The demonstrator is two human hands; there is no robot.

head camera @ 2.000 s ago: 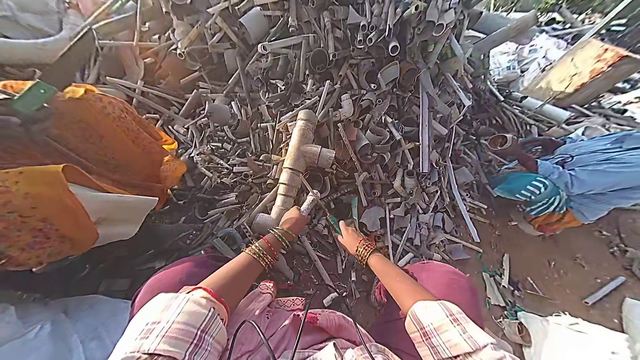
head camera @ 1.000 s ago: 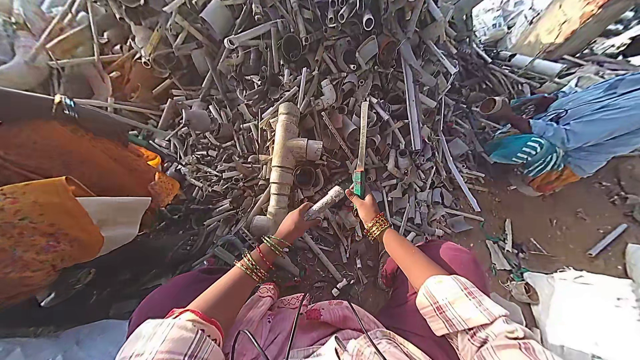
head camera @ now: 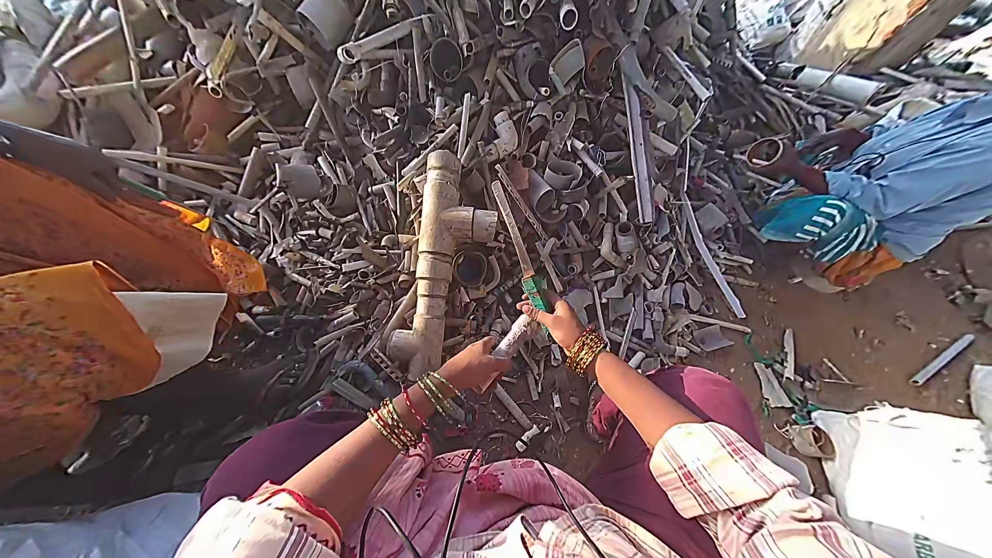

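Observation:
My left hand (head camera: 474, 364) grips a short whitish piece of pipe (head camera: 514, 336) near its lower end. My right hand (head camera: 558, 319) is closed around the green handle of a long, narrow tool (head camera: 513, 229), which looks like a saw or knife; its brownish blade points up and away over the heap. The pipe's upper end lies close to my right fingers, and whether they touch it cannot be told. Just beyond my left hand, a large beige pipe with a tee branch (head camera: 435, 267) lies on the heap of scrap pipe pieces (head camera: 341, 201).
At the right, a person in blue clothing (head camera: 914, 178) holds a pipe ring (head camera: 766, 153). Orange cloth (head camera: 70, 333) of another person is close on the left. A white sack (head camera: 914, 465) lies at the lower right, and a wooden block (head camera: 876, 31) at the upper right.
The tool's blade, upright one second ago, now leans to the left. My right hand has come nearer the pipe piece, which stays in my left hand.

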